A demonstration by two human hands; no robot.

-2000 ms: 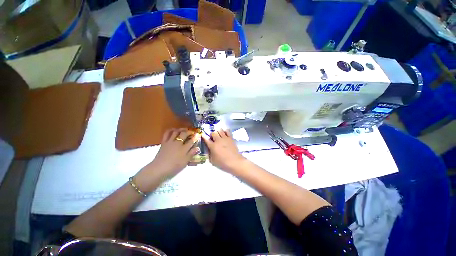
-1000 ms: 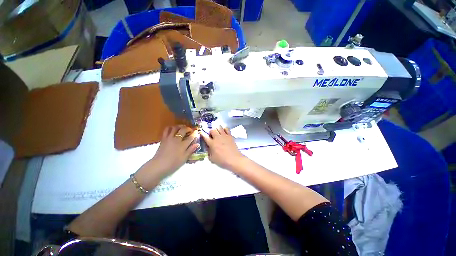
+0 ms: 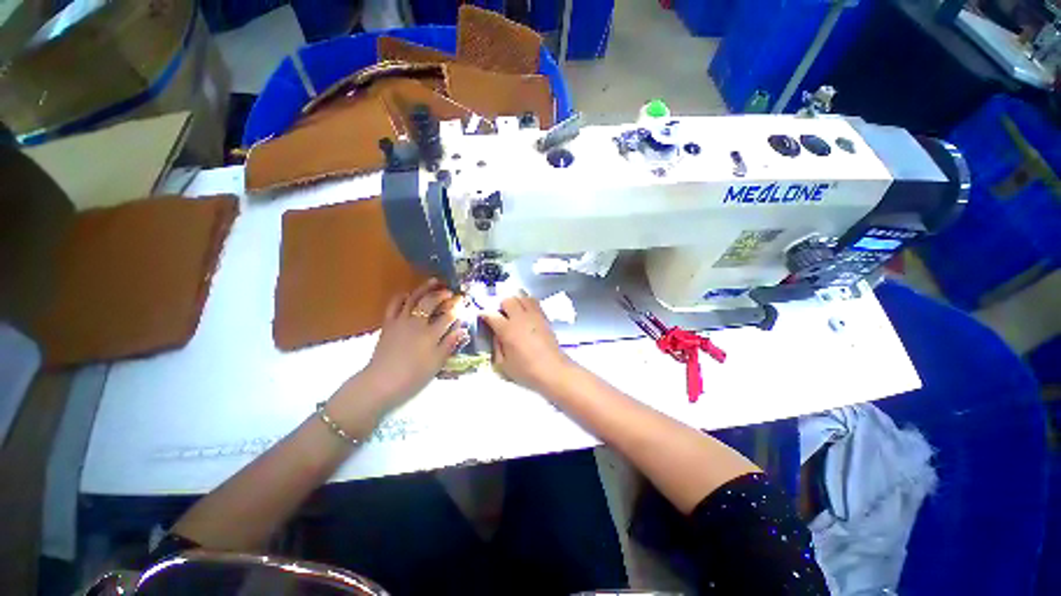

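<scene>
A brown square panel (image 3: 332, 274) lies flat on the white table, its right part under the head of the sewing machine (image 3: 652, 192). My left hand (image 3: 417, 338) rests on the panel's right front edge, fingers bent, close to the needle area. My right hand (image 3: 524, 338) is just right of the needle, fingertips down at the brightly lit spot. Small white labels (image 3: 559, 307) lie on the bed behind my right hand. The fingertips and the needle are blurred by glare, so what the fingers hold cannot be told.
Red-handled snips (image 3: 689, 349) lie right of my right hand. Stacked brown panels (image 3: 134, 279) are at the left by a carton (image 3: 111, 151). A blue bin (image 3: 270, 103) with brown panels stands behind. Grey-white cloth (image 3: 861, 495) hangs at lower right.
My left hand has shifted slightly and its wrist has moved a little right. The fingertips of my two hands are slightly farther apart. The panel stays nearly in place.
</scene>
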